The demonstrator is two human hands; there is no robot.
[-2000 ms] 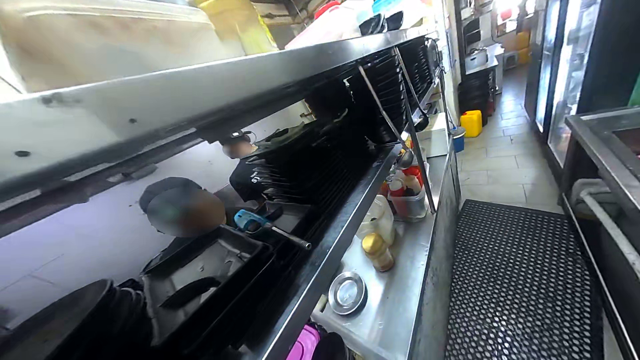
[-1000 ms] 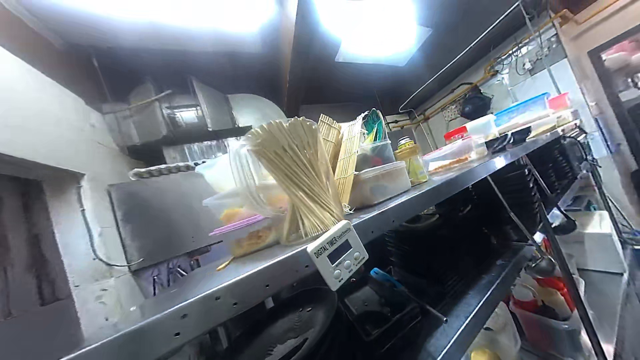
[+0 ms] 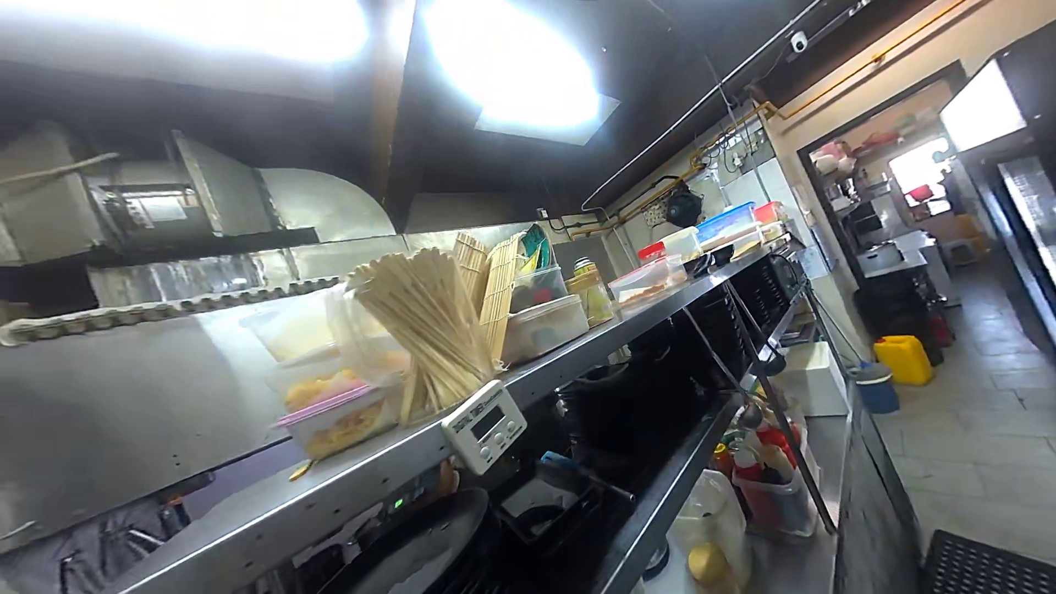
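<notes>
Neither of my hands shows in the head view. Nearest in front is a steel shelf (image 3: 388, 470) with a white digital timer (image 3: 484, 426) on its front edge. A bundle of wooden chopsticks (image 3: 425, 318) stands upright on it, beside rolled bamboo mats (image 3: 497, 297). Left of the chopsticks sits a plastic container with a pink lid (image 3: 342, 417). A lidded plastic box (image 3: 544, 328) and a yellowish bottle (image 3: 590, 293) stand to the right. On the level below lie a round black pan or plate (image 3: 412, 553) and black trays (image 3: 536, 503), with a blue-handled tool (image 3: 582, 472) over them.
Black dishes (image 3: 610, 412) are stacked under the shelf. A tub of sauce bottles (image 3: 775, 495) stands on the lower counter. Ladles hang near a slanting metal post. At right are a tiled floor (image 3: 973, 429), a yellow jerrycan (image 3: 905, 360), a blue bucket (image 3: 874, 388) and a black rubber mat (image 3: 986, 565).
The view has swung up from the lower shelf to the upper shelf and ceiling. Two people seen behind the shelf two seconds ago are no longer plainly in view.
</notes>
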